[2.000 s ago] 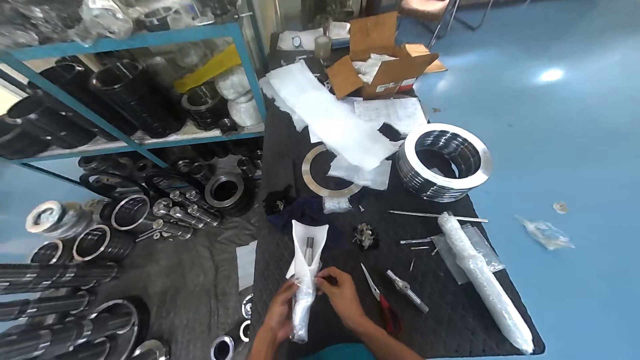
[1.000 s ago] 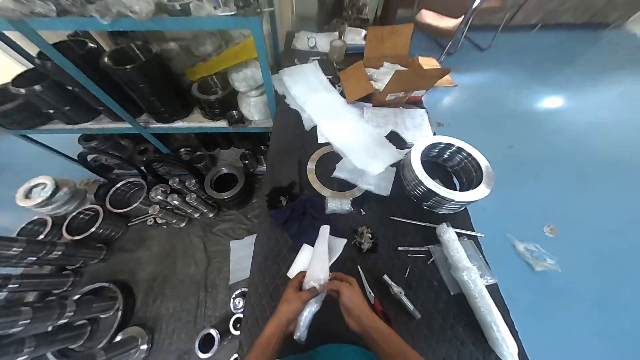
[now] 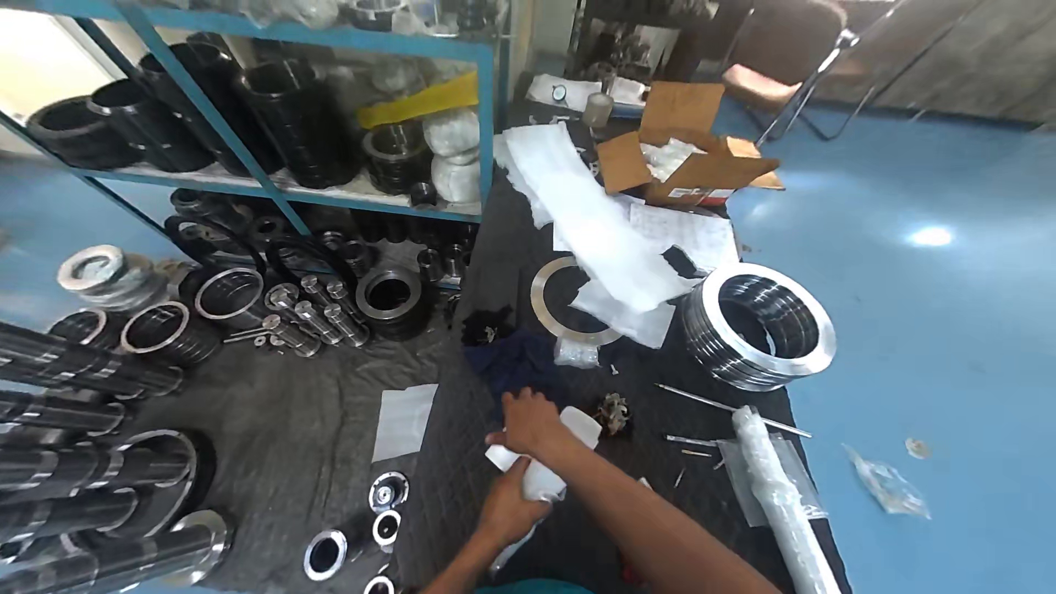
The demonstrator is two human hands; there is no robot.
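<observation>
A bundle in white foam sheet (image 3: pixel 540 483) lies at the near side of the dark-covered table, between my hands. My left hand (image 3: pixel 510 505) is closed around its lower part. Over its far end reaches my right hand (image 3: pixel 530 425), fingers spread near the dark blue cloth (image 3: pixel 516 363); whether it presses on the foam is unclear. My right forearm crosses above the bundle and hides part of the table. A flat metal ring (image 3: pixel 544 305) and a small bubble-wrapped piece (image 3: pixel 577 353) lie beyond the hands. Right of the foam is a small clump of metal pieces (image 3: pixel 613 413).
Stacked metal rings (image 3: pixel 763 326), a thin metal rod (image 3: pixel 701 398) and a long bubble-wrapped roll (image 3: pixel 780 503) lie at right. Farther back are white foam sheets (image 3: pixel 594 223) and an opened cardboard box (image 3: pixel 685 161). Left stand a blue shelf (image 3: pixel 330 198) and metal cylinders on the floor.
My right hand has moved from the bundle's right side to its far end, and the forearm now crosses over it. The foam has been closed over the metal rods seen two seconds ago.
</observation>
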